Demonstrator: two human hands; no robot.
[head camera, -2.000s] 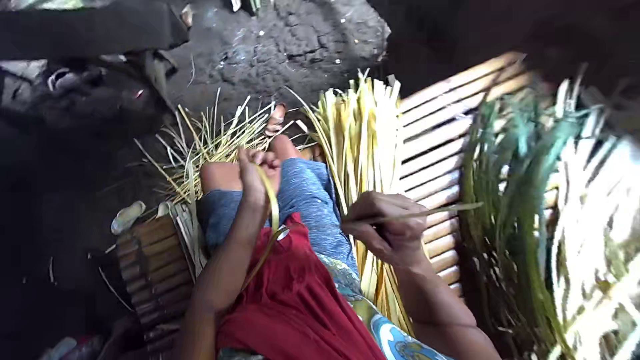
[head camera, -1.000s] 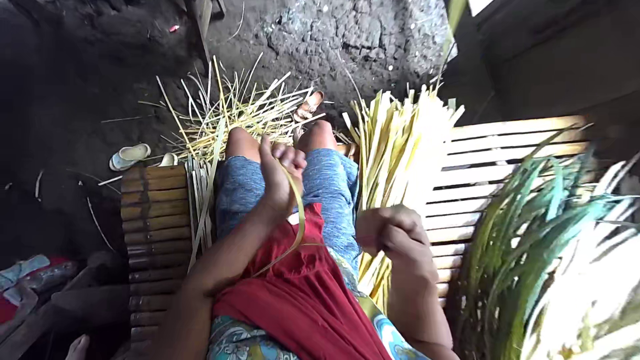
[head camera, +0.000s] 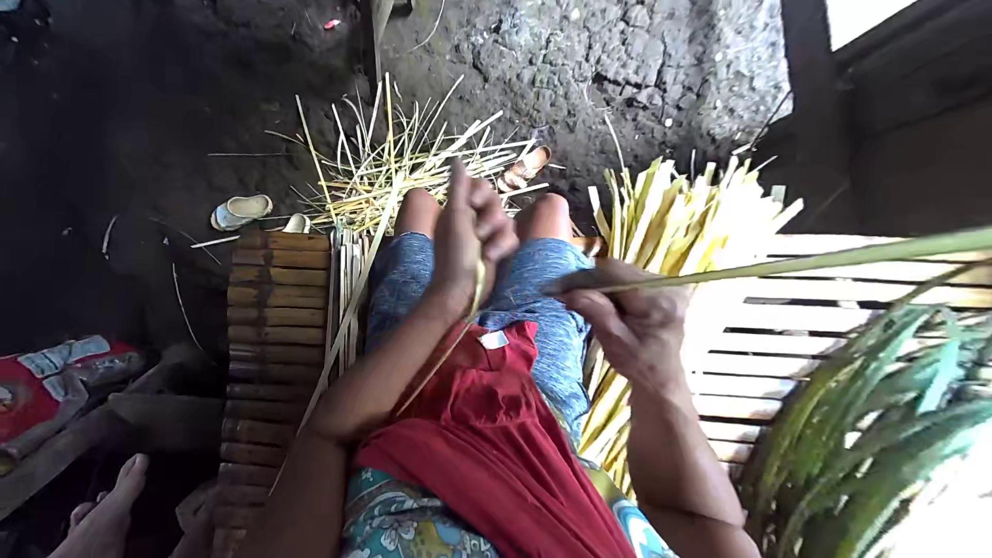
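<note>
My left hand (head camera: 469, 240) is above my lap, its fingers curled and slightly blurred, with a thin yellowish leaf strip (head camera: 446, 353) hanging from it past the wrist. My right hand (head camera: 635, 310) pinches a long pale green leaf strip (head camera: 821, 263) that runs out to the right edge of the view. Under both hands lie blue shorts and a red cloth (head camera: 488, 434). Beside my right leg is a thick bundle of yellow strips (head camera: 674, 225). Green leaf strips (head camera: 868, 411) are heaped farther right.
I sit on a bamboo slat bench (head camera: 279, 333). Thin scraps (head camera: 364, 194) lie heaped on the dirt floor (head camera: 542, 70) beyond my knees, near a sandal (head camera: 242, 211). Another person's bare foot (head camera: 112, 504) shows at lower left, below a red package (head camera: 62, 380). A dark post (head camera: 810, 85) stands at upper right.
A long strip now stretches rightward from my right hand, where one second ago little of it showed. A strip hangs from my left hand in all frames. The view has turned and shifted.
</note>
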